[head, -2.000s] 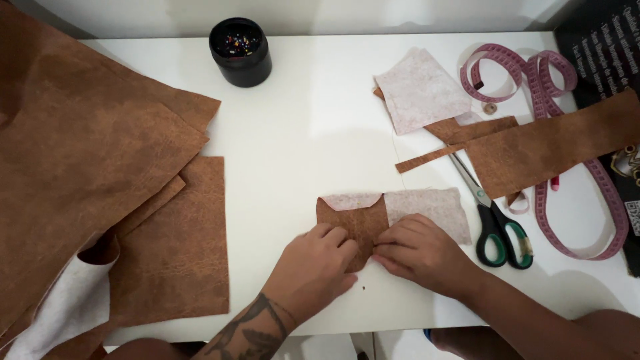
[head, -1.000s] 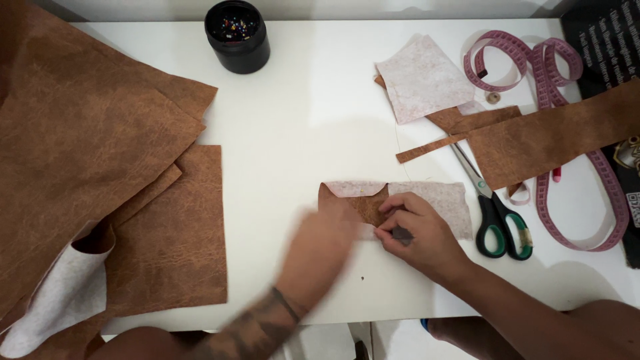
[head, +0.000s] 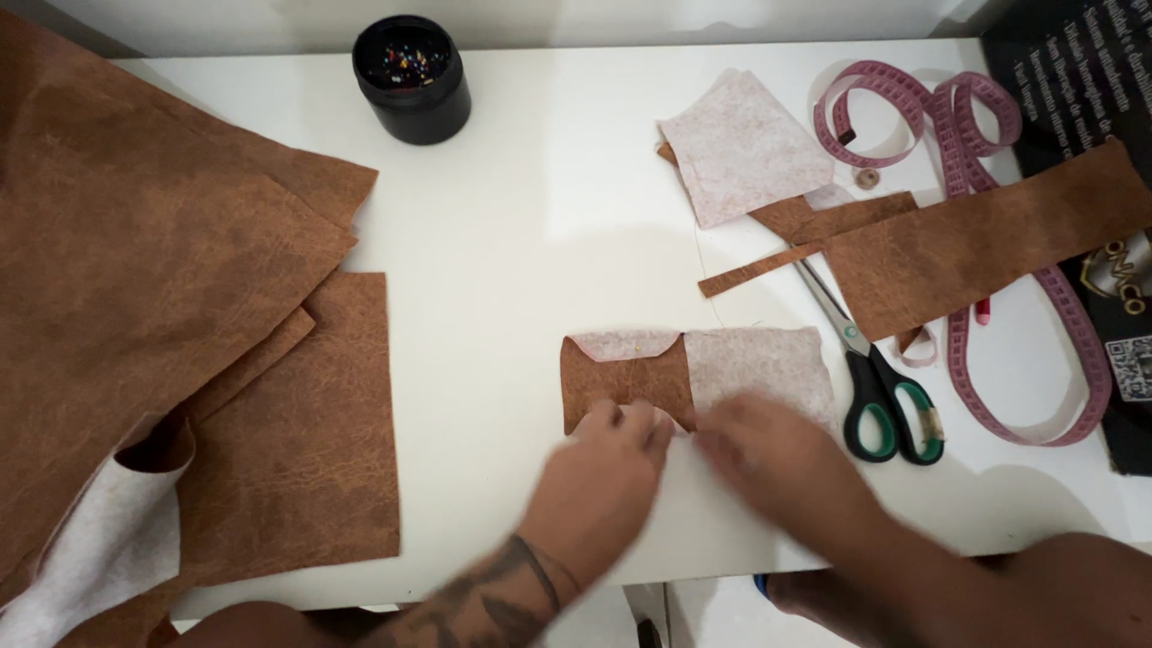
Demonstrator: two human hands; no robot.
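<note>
A small piece of brown leather-like material (head: 621, 382) lies near the front of the white table, its top edge turned over to show a pale backing flap (head: 630, 345) with a pin in it. My left hand (head: 598, 472) rests its fingertips on the lower edge, where another pale fold shows; whether they pinch it cannot be told. The pale-backed part (head: 756, 364) extends to the right, its lower side partly covered by my right hand (head: 765, 454), which is blurred, fingers bent near the lower seam. Whether it holds anything is unclear.
Large brown sheets (head: 297, 450) cover the left side. A black pot of coloured-head pins (head: 414, 99) stands at the back. On the right lie scissors (head: 868, 378), brown offcuts (head: 981, 238), a pale-backed scrap (head: 742, 148), a pink measuring tape (head: 963, 360) and a black printed box (head: 1071, 81).
A second earlier, my left hand was blurred over the piece's left part; it now rests at the lower edge. My right hand has moved down from the piece's middle.
</note>
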